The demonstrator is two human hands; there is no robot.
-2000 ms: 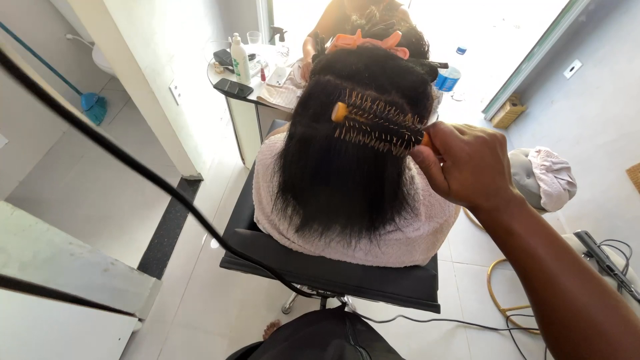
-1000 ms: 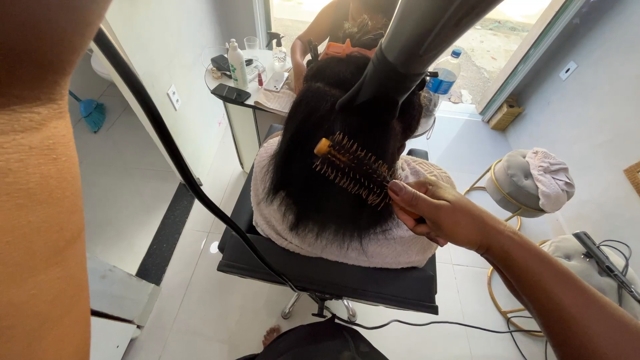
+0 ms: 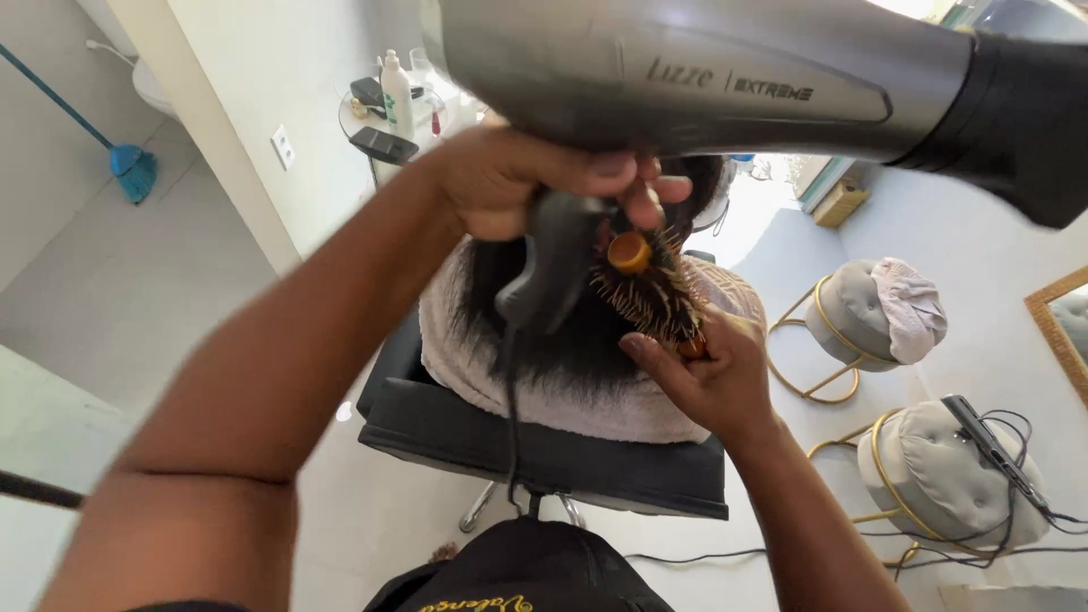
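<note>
A grey Lizze hair dryer (image 3: 697, 81) with a black nozzle spans the top of the view, its nozzle pointing right. My left hand (image 3: 544, 174) grips it near the top of its black handle, which hangs below the fingers. A round bristle brush (image 3: 650, 289) with an orange tip is in my right hand (image 3: 714, 374), just beneath the left fingers. Behind both lies the seated person's long dark hair (image 3: 544, 348), spread over a pale towel (image 3: 561, 416) on the shoulders. The dryer and my hands cover most of the head.
The black salon chair (image 3: 544, 472) stands close before my body. At right are two grey stools, one with a cloth (image 3: 909, 310), the other with a flat iron (image 3: 999, 455) and cords. A glass side table (image 3: 348, 119) holds bottles and a phone. The dryer's cord (image 3: 512, 416) hangs down.
My left hand with the dryer has come into view, and the dryer now lies across the top instead of pointing down at the hair. The brush's orange tip has turned upward, nearer the dryer.
</note>
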